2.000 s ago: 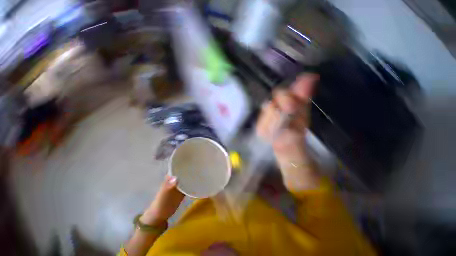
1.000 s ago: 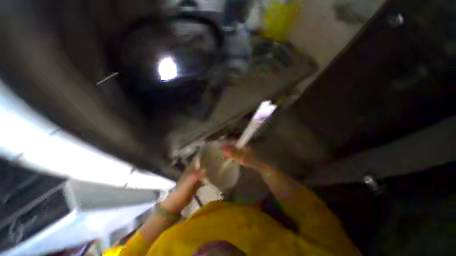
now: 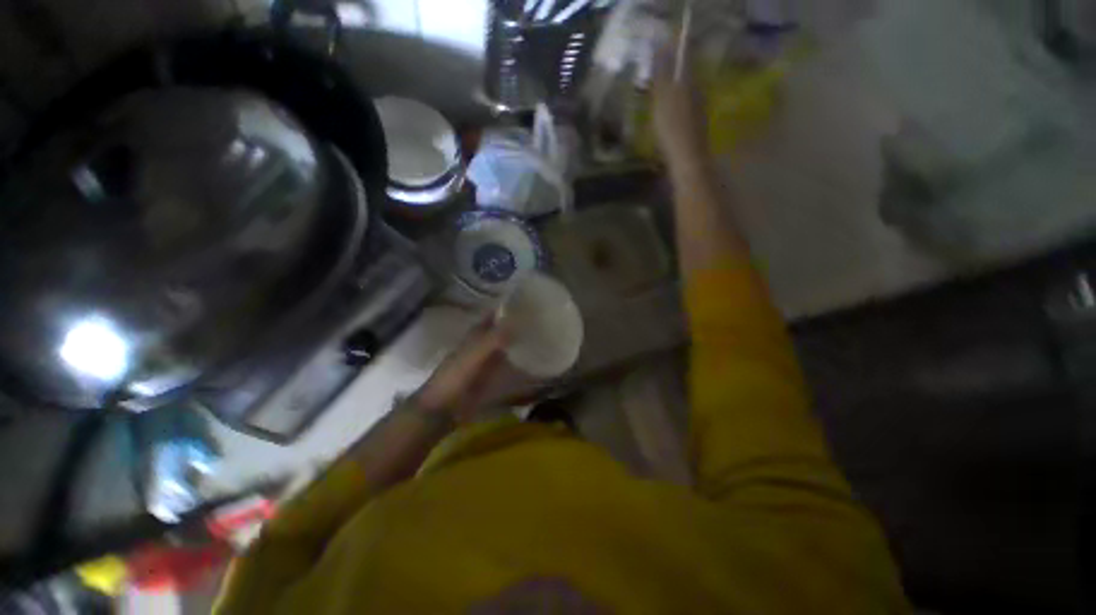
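Observation:
A deep white bowl (image 3: 543, 327) is held in my left hand (image 3: 471, 364), just in front of my body and over the counter's edge; its inside looks pale and bare. My right hand (image 3: 679, 118) is stretched far forward, at a yellow thing and clear plastic beyond the sink. A thin pale stick (image 3: 684, 42) rises from its fingertips; blur hides the exact grip. A blue-and-white dish (image 3: 496, 251) lies on the counter just beyond the bowl. The small metal sink (image 3: 612, 250) is to its right.
A large pan with a shiny lid (image 3: 204, 228) fills the left, on a stove (image 3: 337, 348). A white pot or bowl (image 3: 417, 147), a knotted plastic bag (image 3: 519, 174) and a dark utensil rack (image 3: 537, 58) stand ahead. Red and yellow things (image 3: 180, 562) lie low at left.
The view has come to the stove and sink counter. My right hand has left the bowl and reached far forward. My left hand still holds the bowl.

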